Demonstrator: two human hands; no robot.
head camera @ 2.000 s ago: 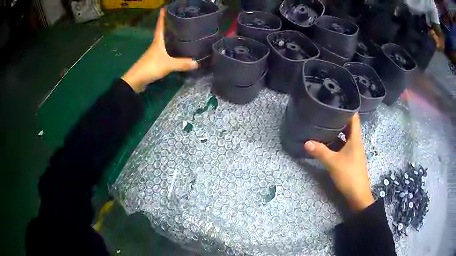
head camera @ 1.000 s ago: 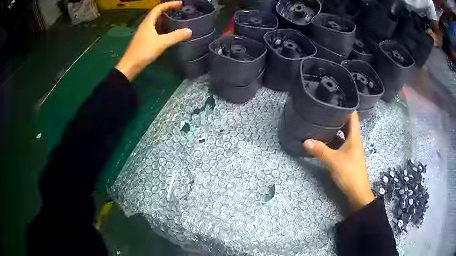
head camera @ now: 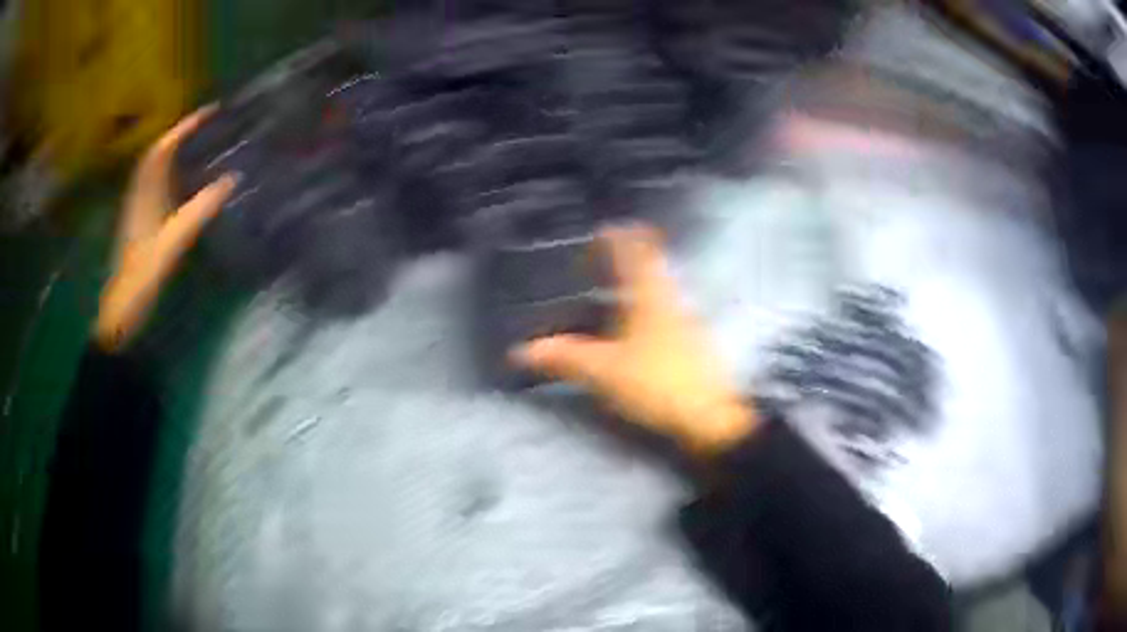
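Observation:
The frame is strongly blurred. Dark grey plastic housings stand in a packed group of columns across the upper part of the picture. My right hand holds the right side of the nearest stack of housings, with thumb in front and fingers behind. My left hand is at the far-left stack of housings, thumb and fingers spread around its left side. The housings' insides cannot be made out. Bubble wrap lies under the columns.
A heap of small dark parts lies to the right of my right hand. A green surface shows at the left, and something yellow at the upper left. Dark shapes at the right edge are too blurred to name.
The view has swung to the right and blurred, so the columns, heap and both hands sit further left in the picture. Both hands remain at the same stacks.

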